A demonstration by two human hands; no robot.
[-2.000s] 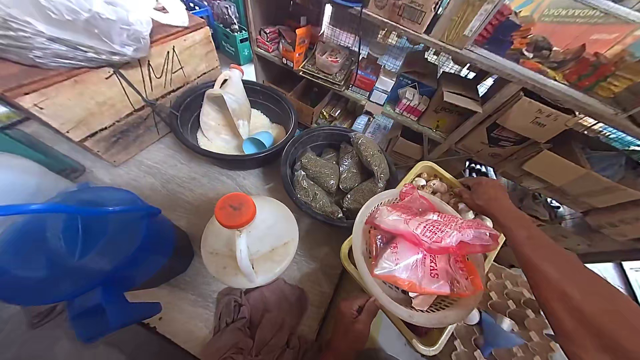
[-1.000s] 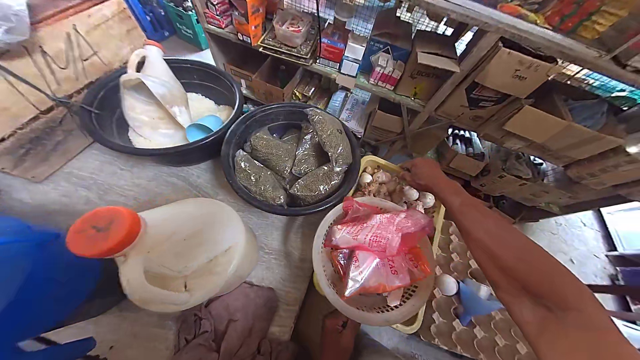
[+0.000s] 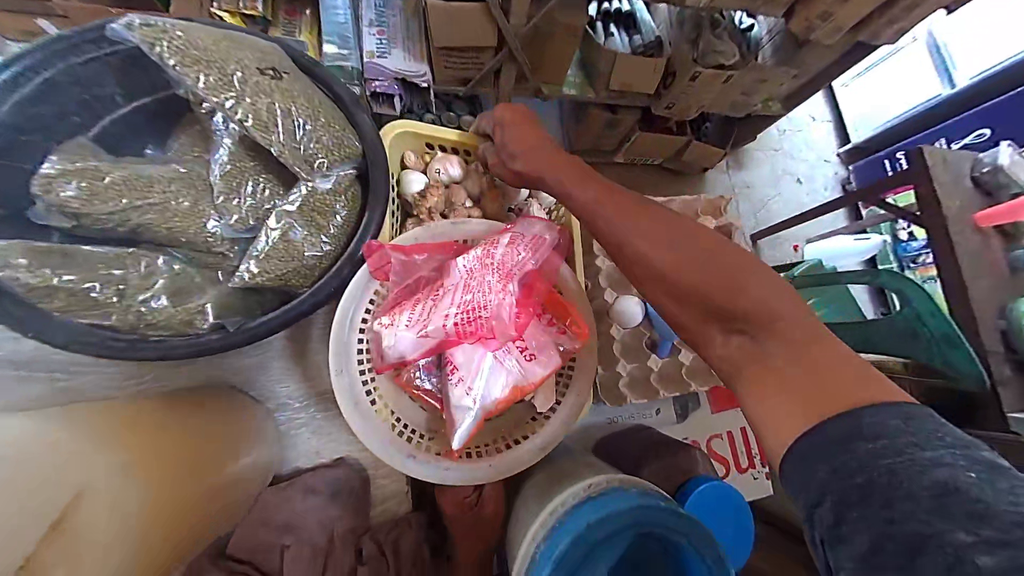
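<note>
My right hand [image 3: 520, 148] is closed around the far rim of a yellow plastic basket [image 3: 400, 136] that holds garlic bulbs [image 3: 446, 168]. On the near part of this basket rests a round whitish plastic colander [image 3: 356, 416], with pink-and-clear printed plastic bags [image 3: 472, 304] inside it. My left hand [image 3: 472, 512] is at the colander's near edge, low in the view; its fingers are hidden beneath the rim, so its grip cannot be made out. To the left, a black tub [image 3: 372, 232] holds several clear bags of small greenish grains or beans [image 3: 128, 200], close beside the basket.
Right of the basket lies a cardboard egg tray [image 3: 616, 360] with a white egg [image 3: 626, 311] and a blue object. A blue-rimmed container [image 3: 624, 520] stands in front. A blurred pale jug [image 3: 136, 480] is lower left. Shelves of cardboard boxes [image 3: 462, 36] line the back.
The view has shifted right and closer to the basket. My right hand stays on the basket's far rim, and my left hand remains low at its near side.
</note>
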